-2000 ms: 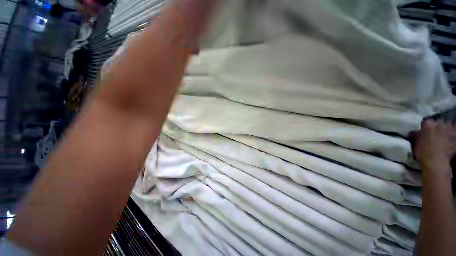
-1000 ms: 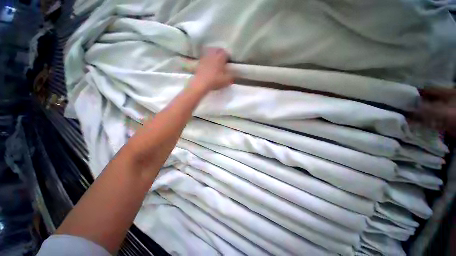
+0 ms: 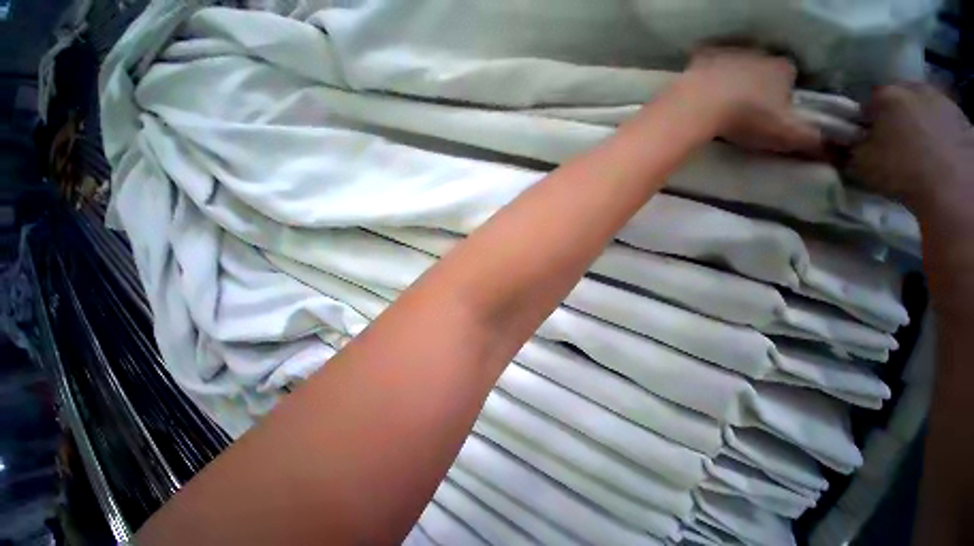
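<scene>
A large white to pale grey-green fabric [image 3: 406,181] lies in long parallel pleats [image 3: 673,352] that fan toward the lower right. Its left part is loose and rumpled. My left hand [image 3: 753,101] reaches across to the upper right and grips a fold of the fabric. My right hand [image 3: 913,144], slightly blurred, is close beside it at the pleat end and holds the fabric there. The fingertips of both hands are partly hidden in the cloth. My left forearm covers the middle of the pleats.
Dark shiny metal rods [image 3: 118,373] show at the lower left beside the fabric. The pleat ends form a zigzag row at the right, beside a pale curved strip [image 3: 870,480]. A dark floor lies at the far left edge.
My left hand has moved right along the cloth from the upper middle to beside my right hand. My right hand is higher in view. The pleats appear further left.
</scene>
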